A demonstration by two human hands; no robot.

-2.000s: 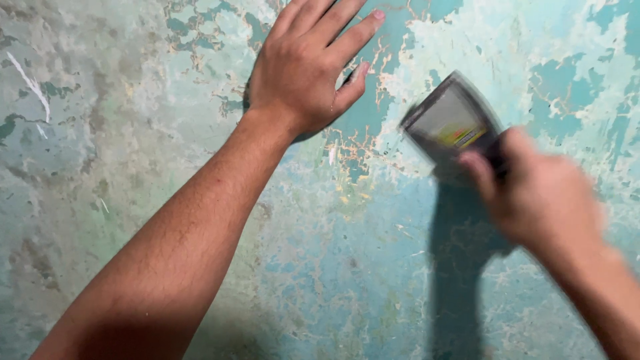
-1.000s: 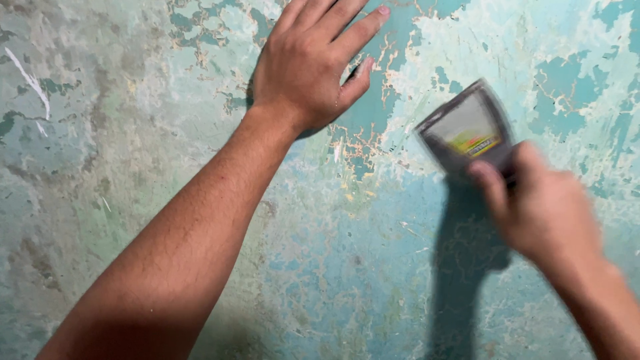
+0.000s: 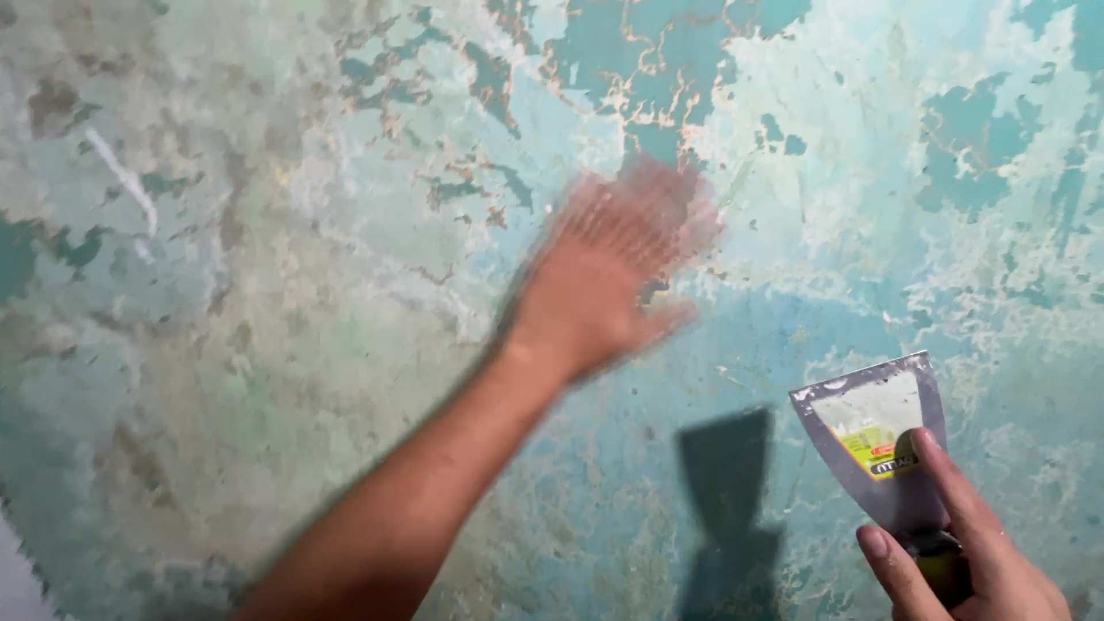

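Observation:
My left hand (image 3: 608, 267) lies against or just over the painted wall (image 3: 388, 302), its fingers spread and blurred by motion, holding nothing. At the lower right, my right hand (image 3: 975, 535) grips the handle of a putty knife (image 3: 875, 431), with the index finger along its metal blade. The blade points up and slightly left and bears a worn yellow, red and white label. It casts a dark shadow (image 3: 729, 474) on the wall to its left, so it stands off the surface. Most of the handle is hidden by my fingers.
The wall shows pale green, blue and teal layers of peeling paint, with cracked edges around a teal patch (image 3: 655, 52) at the top. A white streak (image 3: 125, 181) marks the upper left. A pale edge (image 3: 17, 569) shows at the bottom left.
My left hand has moved down the wall from the upper cracked paint, which is now uncovered. My right hand has lowered the putty knife toward the bottom right.

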